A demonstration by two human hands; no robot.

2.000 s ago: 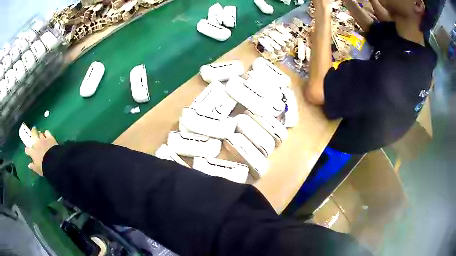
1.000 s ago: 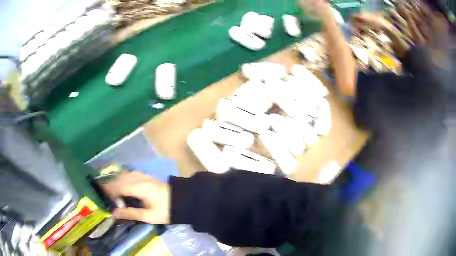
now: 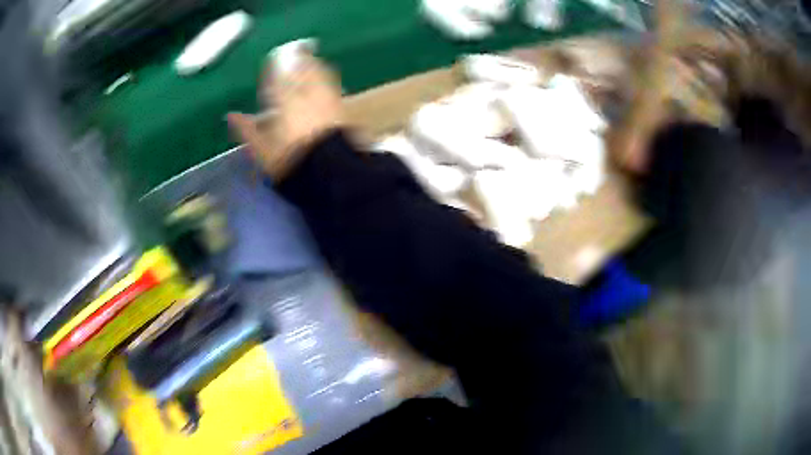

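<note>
My right hand (image 3: 298,107) reaches from the lower right in a black sleeve, over the near edge of the green belt. It is blurred, with the thumb spread to the left. A white oblong housing (image 3: 292,55) shows at its fingertips, partly covered; whether the hand grips it is unclear. Another white housing (image 3: 213,42) lies on the belt to the left. A pile of white housings (image 3: 525,151) lies on brown cardboard at the right. I cannot make out my left hand; blurred brownish shapes at the lower left edge are unclear.
The machine with its yellow and red label (image 3: 102,320) stands at left, beside a dark fixture with a shiny bar (image 3: 209,360). A blue-grey pad (image 3: 267,235) lies on the printed sheet (image 3: 329,338). A coworker's arm (image 3: 654,107) is at upper right.
My right hand has moved from the fixture area up and right to the belt housing. The view has shifted, bringing more of the printed sheet and fixture into sight.
</note>
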